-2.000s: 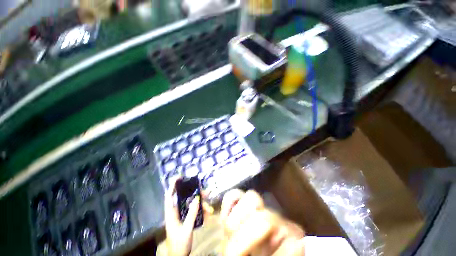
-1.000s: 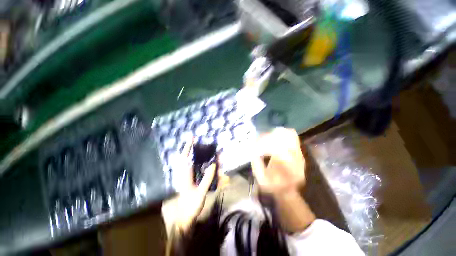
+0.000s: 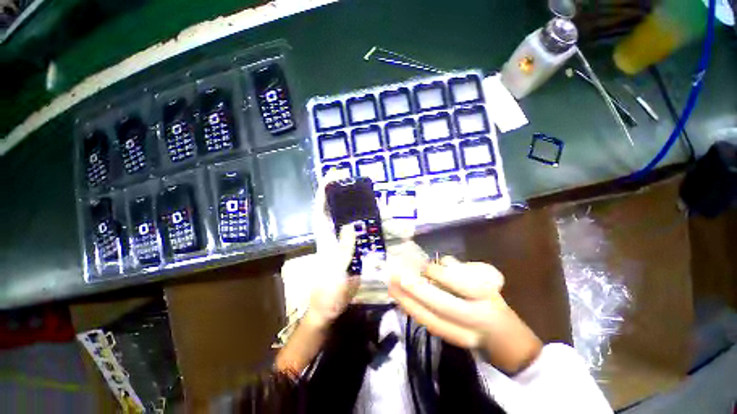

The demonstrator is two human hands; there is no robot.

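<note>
My left hand [image 3: 333, 271] holds a black keypad phone [image 3: 353, 212] upright, screen end away from me, over the near edge of the lens tray [image 3: 503, 204]. My right hand [image 3: 452, 295] is beside the phone's lower end, fingertips bunched together. Whether the fingertips hold a small clear piece cannot be told. The lens tray holds rows of square black-bordered lenses [image 3: 402, 164]; some near pockets look washed out by glare. The phone tray [image 3: 283, 194] on the left holds several phones [image 3: 234, 209], with one pocket at its near right without a phone.
A solvent bottle [image 3: 540, 58] stands behind the lens tray. A loose black frame [image 3: 546, 149], tweezers [image 3: 608, 99] and a blue cord [image 3: 687, 113] lie to the right. Another thin metal tool [image 3: 404, 61] lies above the lens tray. Cartons, one with waste film [image 3: 594, 299], are below the bench edge.
The view has shifted and sharpened, with the trays appearing higher. My right hand has come from the lens tray's near right edge to beside the phone. My left hand still holds the phone.
</note>
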